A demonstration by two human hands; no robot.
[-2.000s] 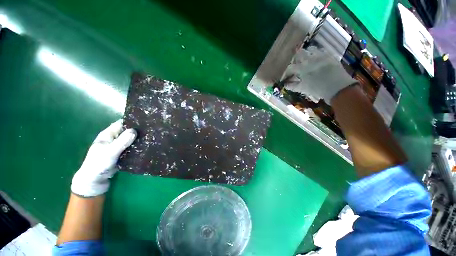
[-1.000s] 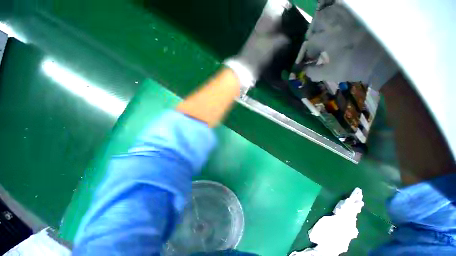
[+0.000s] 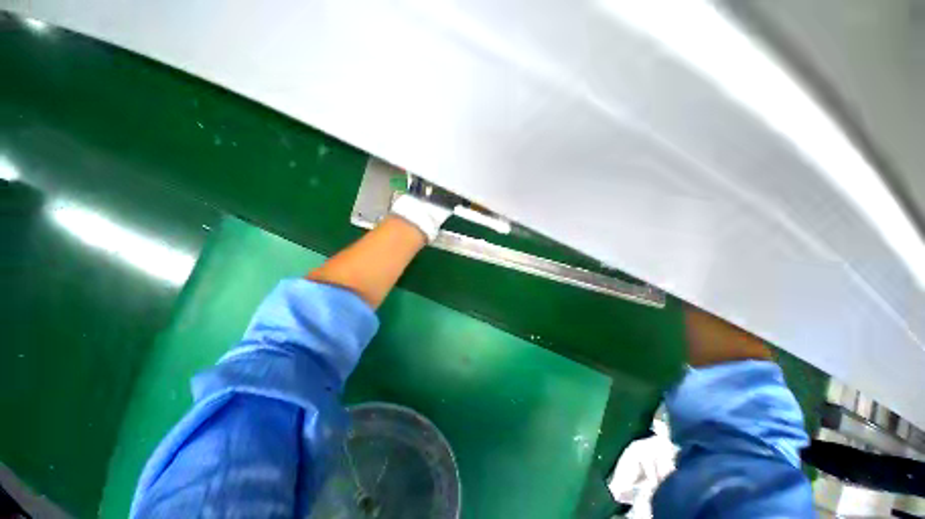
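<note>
A large white surface covers the upper part of the view and hides most of the work. Below its edge shows a strip of a silvery metal tray or frame [image 3: 553, 269] on the dark green bench. My left hand [image 3: 421, 215], in a white glove, is at the frame's left end; its fingers are hidden under the white edge. My right hand is hidden behind the white surface; only the forearm and blue sleeve show at the right. The circuit board is almost fully hidden.
A lighter green mat [image 3: 507, 380] lies in front of me. A clear round turntable [image 3: 401, 466] sits on its near part, partly behind my left sleeve. A crumpled white cloth or paper [image 3: 641, 468] lies beside my right sleeve. The large white surface [image 3: 426, 81] overhangs the far bench.
The black pad has gone out of view. My left hand has moved from the left side across to the frame. The white surface has come over the view and hides the board and my right hand.
</note>
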